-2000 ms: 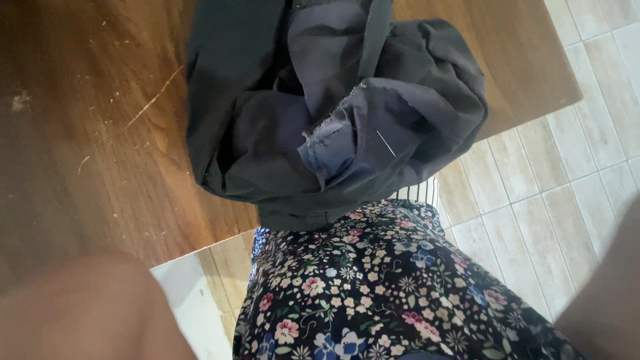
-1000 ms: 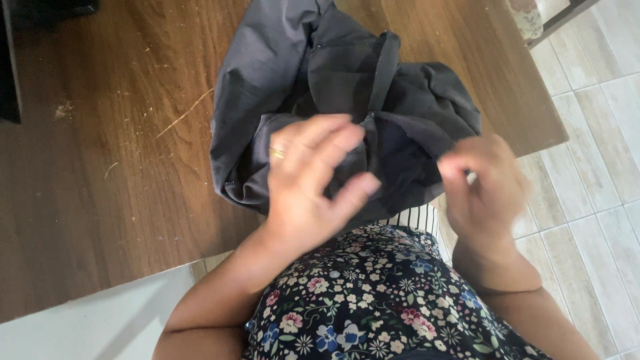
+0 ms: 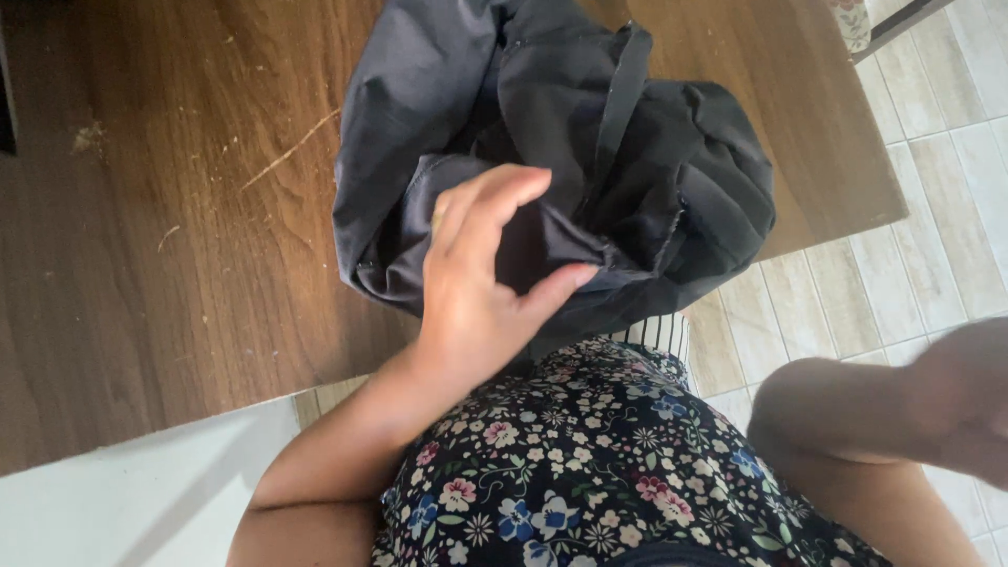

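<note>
A dark grey fabric item (image 3: 567, 102) with raw, frayed edges and a loose strap-like strip lies bunched at the table's near edge. My left hand (image 3: 488, 260), with a ring on one finger, is over its near left part, thumb and fingers apart; whether the fingertips touch the cloth is unclear. My right hand (image 3: 969, 394) is raised at the right edge of the view, away from the cloth, blurred and partly cut off, so its fingers cannot be made out.
The wooden table (image 3: 197, 236) has scratches and small bits on it. Below it lies the tiled floor (image 3: 929, 236). A floral garment (image 3: 567, 457) covers my body, and striped fabric (image 3: 661, 335) shows beside it. A white surface (image 3: 142, 496) is at lower left.
Both hands were over or beside the cloth one second ago; my right hand has since moved away to the right. Two seconds ago a needle-like thin thing showed on the cloth.
</note>
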